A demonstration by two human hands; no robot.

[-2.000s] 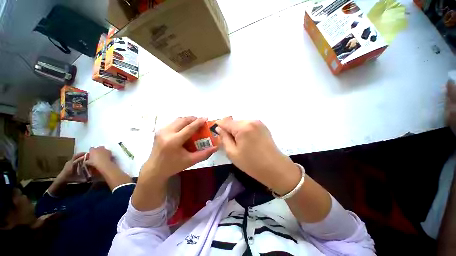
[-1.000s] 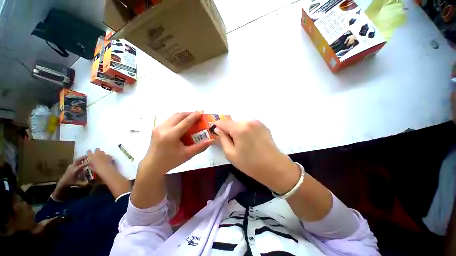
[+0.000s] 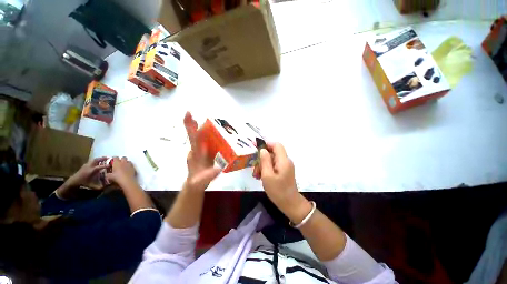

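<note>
An orange, white and black retail box (image 3: 241,140) is tilted near the table's front edge, between my hands. Its printed white face shows, and a barcode label (image 3: 220,161) is on its orange end. My left hand (image 3: 199,155) is at the box's left end, blurred, with fingers extended and spread and the thumb by the label; whether the palm touches the box is unclear. My right hand (image 3: 276,171) is closed on a small cutter (image 3: 260,145) at the box's right side. Only its dark tip and a bit of handle show.
An open brown carton (image 3: 236,50) stands at the back. Retail boxes stand at back left and right (image 3: 408,69), the right one beside crumpled yellow paper (image 3: 453,60). A greenish strip (image 3: 150,160) lies left. A co-worker's hands (image 3: 105,172) hold a small item at far left.
The box has turned, so its large printed face now shows. My left fingers have come off its top and spread. My right hand and cutter have moved right. The whole view has shifted.
</note>
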